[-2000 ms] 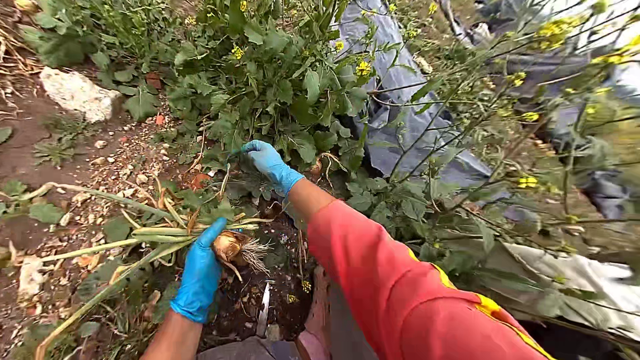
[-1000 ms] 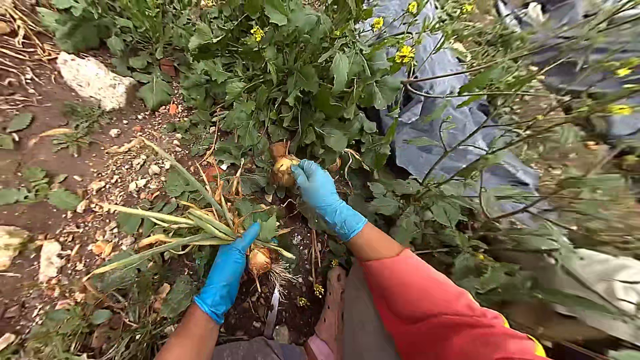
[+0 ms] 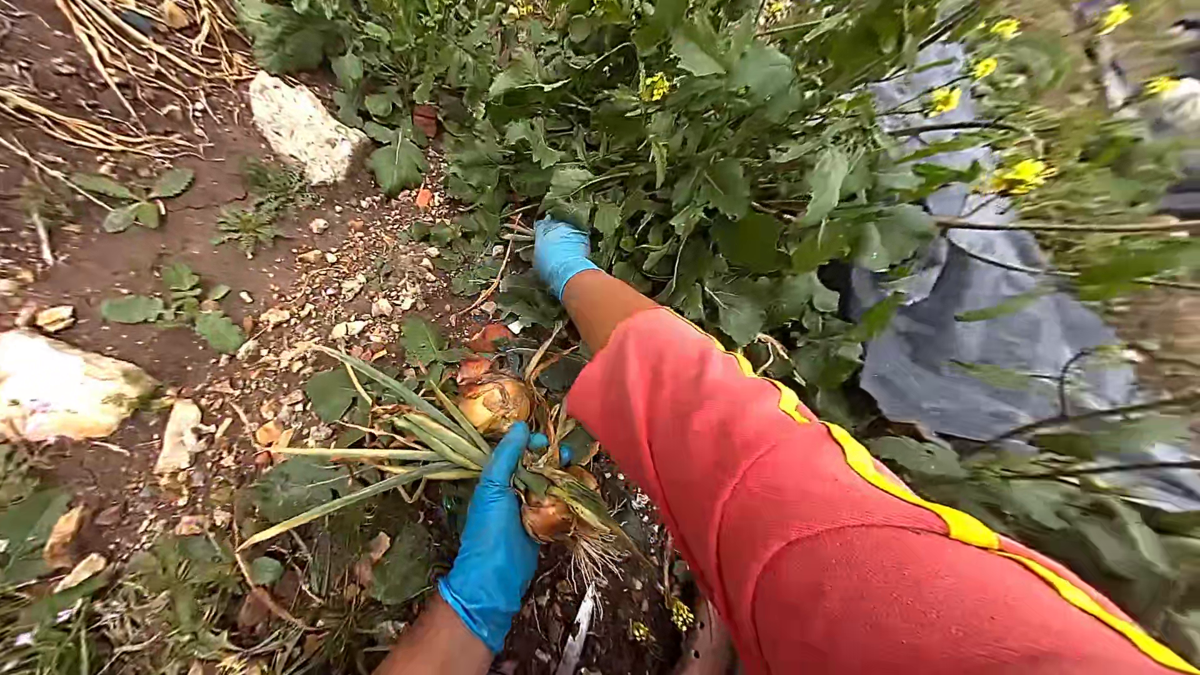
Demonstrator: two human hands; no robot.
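My left hand [image 3: 497, 544], in a blue glove, holds a bunch of onions by their green and dry tops. One round golden onion bulb [image 3: 494, 403] lies above the fingers, and another bulb with pale roots [image 3: 548, 517] hangs to the right of them. The long leaves [image 3: 403, 448] spread out to the left. Farther up, my right hand [image 3: 562, 251], also gloved in blue, reaches into the edge of the leafy green plants [image 3: 694, 141] beside some thin dry stalks. Its fingers are partly hidden by leaves, so its hold cannot be told.
Pale rocks [image 3: 305, 127] and a larger whitish stone [image 3: 66, 386] lie on the brown soil at left. Dry stalks [image 3: 131, 56] are heaped at upper left. Grey plastic sheeting [image 3: 994, 328] stretches along the right beneath yellow-flowered stems. A whitish strip [image 3: 578, 628] lies near the bottom.
The onion bulb that my right hand held one second ago is now with the bunch at my left hand. My right hand has moved away, up to the leafy plants.
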